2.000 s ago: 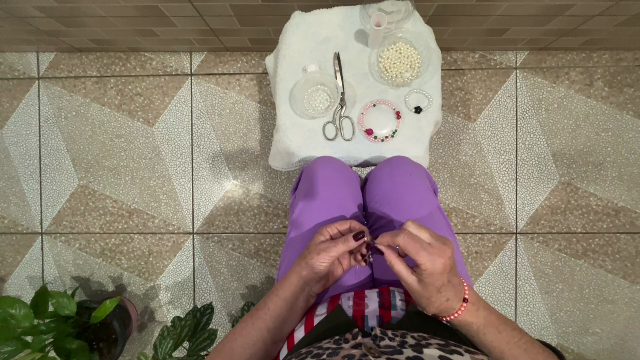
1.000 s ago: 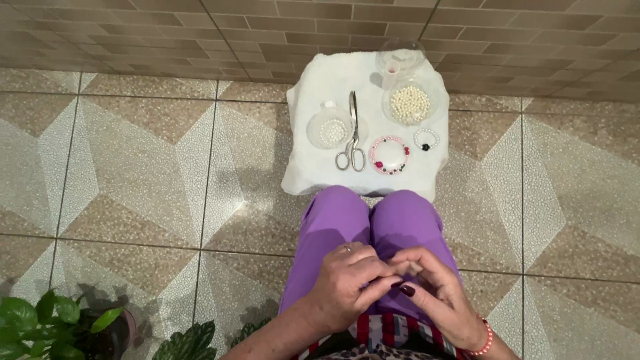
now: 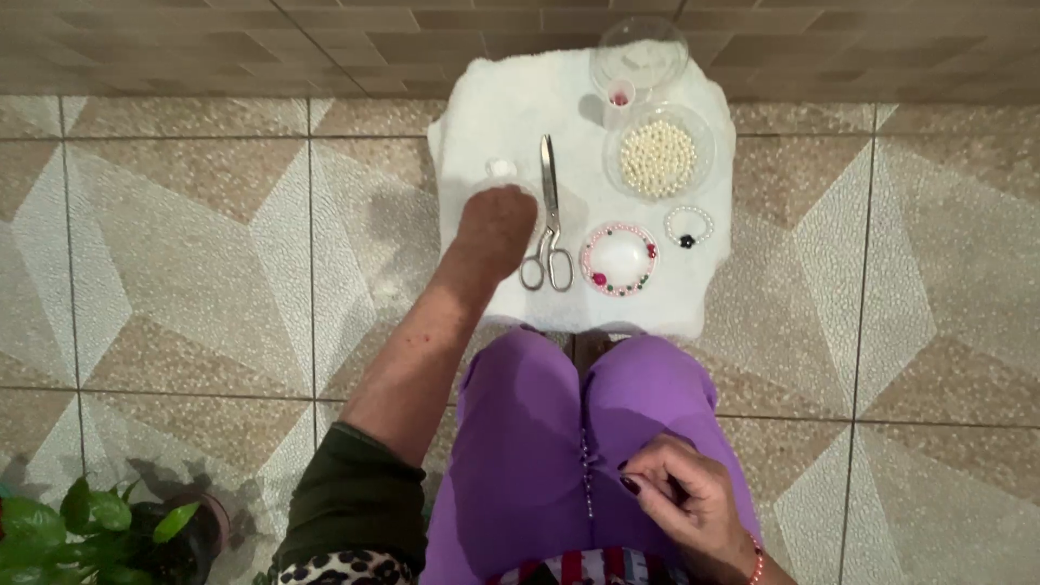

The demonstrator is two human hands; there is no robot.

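My left hand (image 3: pixel 497 223) reaches over the small bowl at the left of the cloth; its fingertips and whatever they touch are hidden. My right hand (image 3: pixel 682 496) is above my right thigh, thumb and index finger pinched at what looks like the end of a thin thread. A strand of small beads (image 3: pixel 587 479) hangs between my purple-clad thighs. Steel scissors (image 3: pixel 550 215) lie beside my left hand. To their right are a pink bead bracelet with red and green beads (image 3: pixel 599 279) and a white bead bracelet with a black flower bead (image 3: pixel 687 241).
The white cloth (image 3: pixel 504 97) covers a small stand before my knees. On it are a clear bowl of pearl beads (image 3: pixel 658 158), a small cup with red contents (image 3: pixel 619 99) and a clear empty-looking dish (image 3: pixel 642 57). A potted plant (image 3: pixel 106 520) stands at lower left.
My hands were together over my lap; my left hand has moved forward to the small bowl. My right hand stays over my lap. The bead strand now shows between my thighs.
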